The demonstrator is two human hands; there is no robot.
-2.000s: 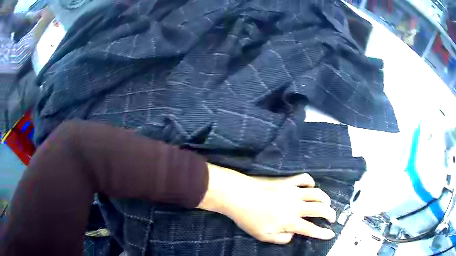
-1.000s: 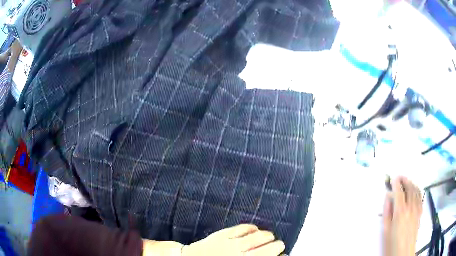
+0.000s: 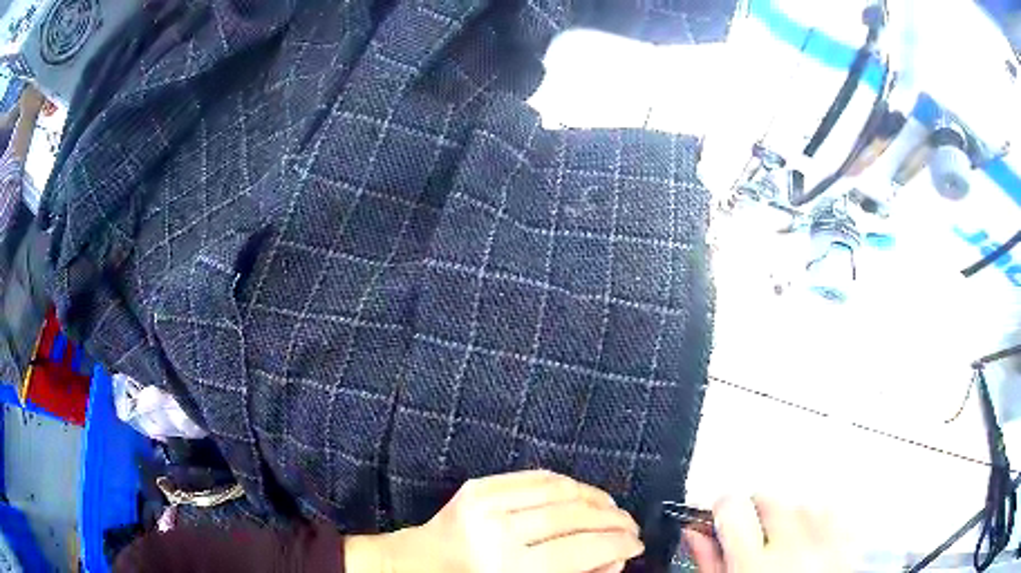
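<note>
The dark garment (image 3: 504, 291) with a pale windowpane check lies spread before me, its right edge beside the machine's needle area. My left hand (image 3: 526, 524) lies on the cloth at the bottom, fingers bent at its right edge; whether it pinches the cloth is hidden. My right hand (image 3: 761, 537), washed out by glare and partly cut off below, holds thread snips (image 3: 686, 514), whose dark tip points at the garment edge, close to my left fingertips. The white sewing machine (image 3: 829, 67) with a blue stripe stands at the upper right.
A blue bin (image 3: 101, 470) and a red container (image 3: 58, 381) are at the left. A grey box with a round vent (image 3: 69, 39) is at the upper left. Black cords (image 3: 991, 492) hang at the lower right. A thin thread runs across the white table (image 3: 829, 392).
Over two seconds the garment has been spread out and shifted from the needle. Since one second ago, my right hand has moved left to the garment edge with the snips, near my left hand.
</note>
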